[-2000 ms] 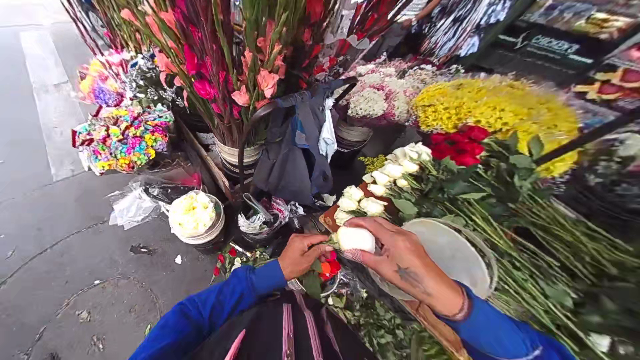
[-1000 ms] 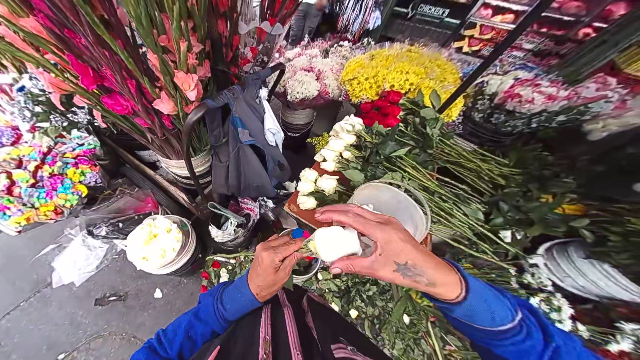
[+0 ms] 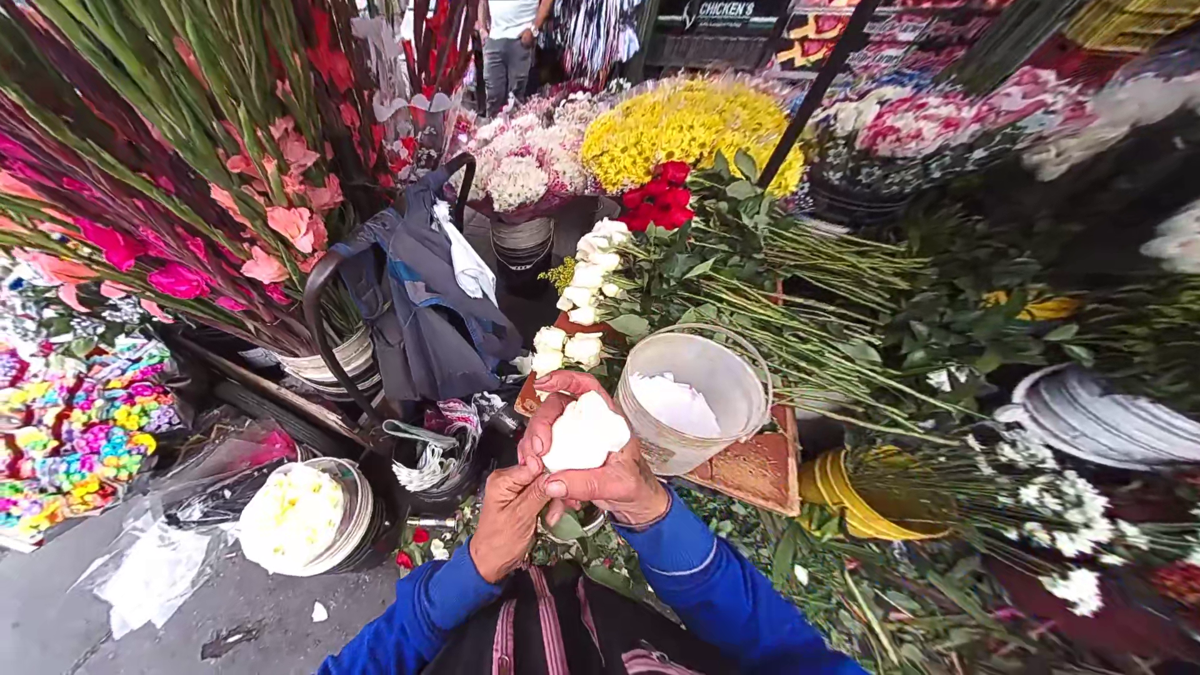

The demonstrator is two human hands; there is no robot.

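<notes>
Both my hands meet around a white rose (image 3: 586,433) at the lower middle of the view. My left hand (image 3: 514,506) grips it low, around the stem just under the bloom, with green leaves showing below. My right hand (image 3: 605,469) cups the bloom, its fingers behind the petals and its thumb in front. Just right of the hands stands a whitish plastic bucket (image 3: 647,441) with white material inside. White roses (image 3: 589,281) lie in a row beyond the hands, beside red roses (image 3: 659,199) and long green stems (image 3: 816,328).
A dark cloth bag (image 3: 427,309) hangs on a metal frame at centre left. A bucket of pale petals (image 3: 298,516) stands on the pavement. Tall gladioli (image 3: 178,187) rise at left. Yellow flowers (image 3: 694,127) and a person (image 3: 508,52) are farther back. A yellow bucket (image 3: 844,502) is at right.
The rose was lying sideways between my hands and now its bloom points up and away. My right hand has shifted around it. The view has swung right.
</notes>
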